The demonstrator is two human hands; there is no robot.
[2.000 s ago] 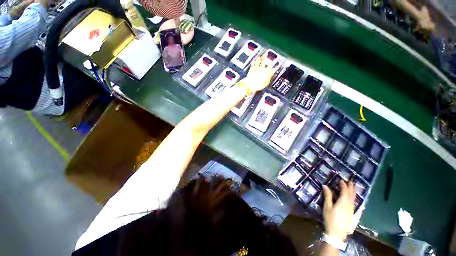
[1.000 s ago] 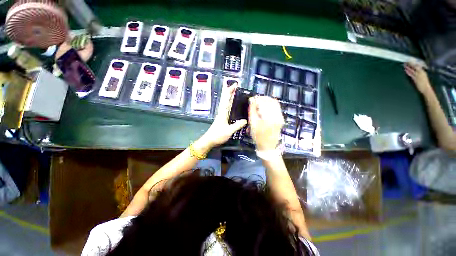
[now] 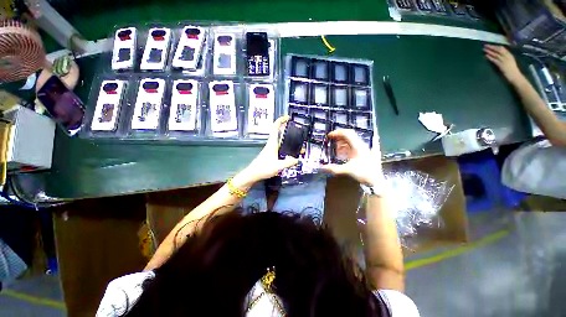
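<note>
My left hand (image 3: 273, 153) holds a keypad phone (image 3: 294, 140), dark screen up, over the near left corner of the lens tray. My right hand (image 3: 354, 158) is just right of the phone, thumb and fingers pinched around a small dark part (image 3: 331, 149), likely a screen lens, apart from the phone. The clear lens tray (image 3: 374, 86) has a grid of squarish pockets with dark and silvery parts; my hands hide its near rows. To its left, the phone tray (image 3: 144, 135) holds several white phones, reverse up (image 3: 184, 108), and one keypad phone, front up (image 3: 257, 53).
A personal smartphone (image 3: 61, 106), fan (image 3: 20, 51) and small carton (image 3: 26, 139) stand at the left. A dark pen-like tool (image 3: 390, 95), white scrap (image 3: 432, 122) and white device (image 3: 469, 141) lie right. Clear film (image 3: 413, 201) hangs at the near edge. Another person's arm (image 3: 522, 85) reaches in.
The view has shifted right. My left hand took a phone from the tray and brought it near the lens tray. My right hand has moved off the phone's screen to its right side.
</note>
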